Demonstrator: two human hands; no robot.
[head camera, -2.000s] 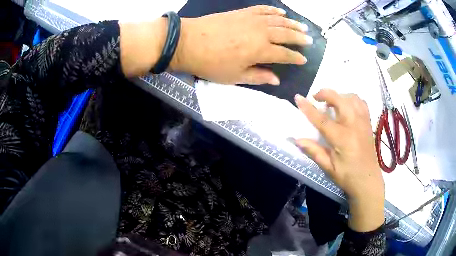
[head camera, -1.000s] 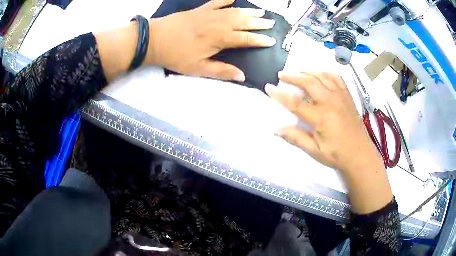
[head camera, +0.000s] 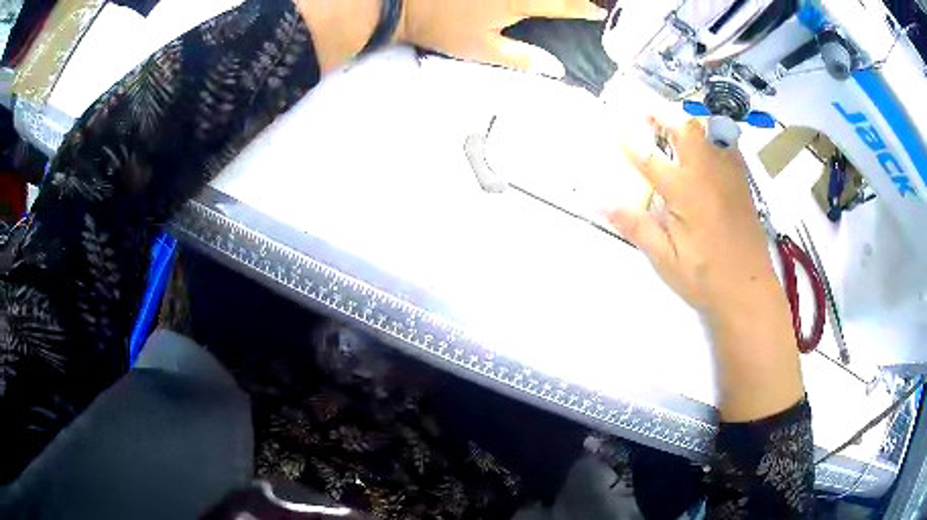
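A dark panel (head camera: 574, 49) lies at the top, left of the sewing head, partly under my left hand (head camera: 473, 30). The top edge of the picture cuts off part of that hand; its thumb is spread away from the fingers on the panel. My right hand (head camera: 701, 208) rests palm down below the sewing head (head camera: 712, 61), fingers bent and thumb apart. White fabric near its fingertips cannot be told from the white table. The needle area is hidden or too bright to read.
Red-handled scissors (head camera: 805, 295) and a thin metal tool (head camera: 821, 274) lie right of my right hand. A tan piece (head camera: 788, 150) is behind them. The table's ruler edge (head camera: 407, 330) runs in front. A grey curved slot (head camera: 480, 165) shows in the table.
My left hand and the dark panel have moved up, towards the sewing head and partly out of view. White material seen earlier at the table edge is no longer distinct. My right hand stays near the machine.
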